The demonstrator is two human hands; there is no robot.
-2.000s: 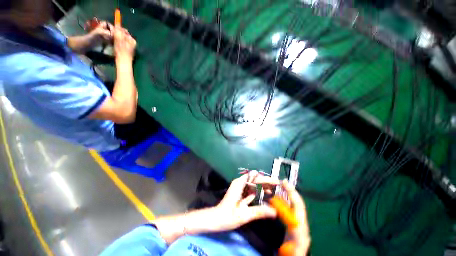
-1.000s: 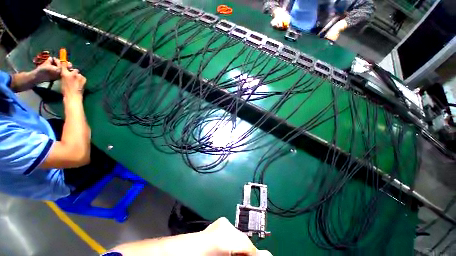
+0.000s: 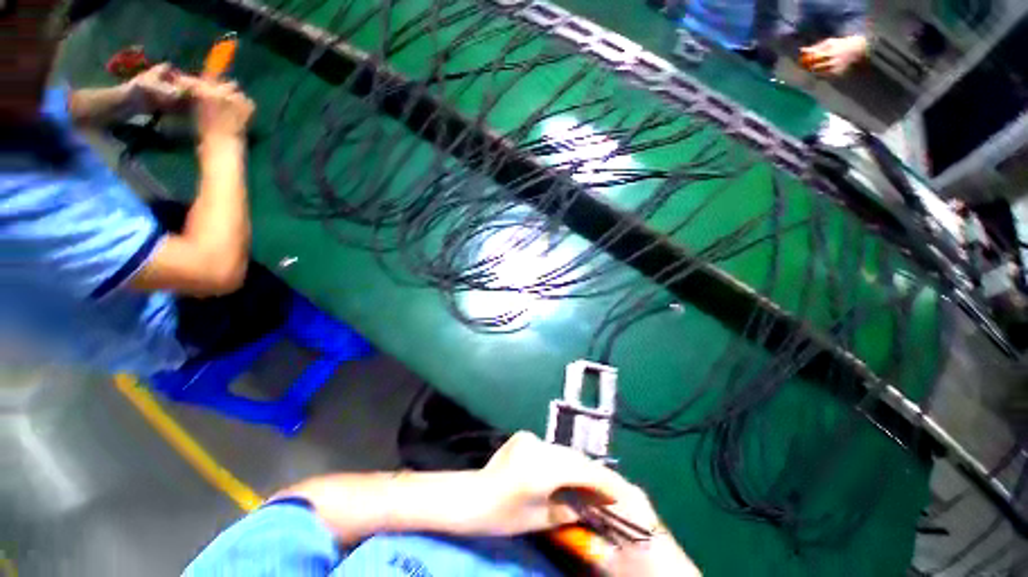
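A silver-grey fixture [image 3: 584, 410] with an open rectangular window lies on the green table, just beyond my hands. Its near end is partly hidden by my left hand. My left hand [image 3: 524, 482] is bent inward at the bottom centre, with its fingers around thin dark cable ends [image 3: 614, 516]. My right hand [image 3: 648, 555] is close against it at the bottom edge, partly cut off, with bright orange finger covers [image 3: 581, 546]. The blur hides whether its fingertips grip the cable ends.
Looped black cables [image 3: 451, 242] spread across the table and its dark channel [image 3: 609, 225]. A row of grey fixtures [image 3: 676, 81] runs along the far side. A person in light blue [image 3: 85, 237] works at the left beside a blue stool [image 3: 265, 383]. Another person's hand [image 3: 834, 54] shows at the far right.
My hands were at the fixture two seconds ago; now they are together nearer me, and the fixture lies beyond them. My right hand's orange covers, unseen one second ago, show again.
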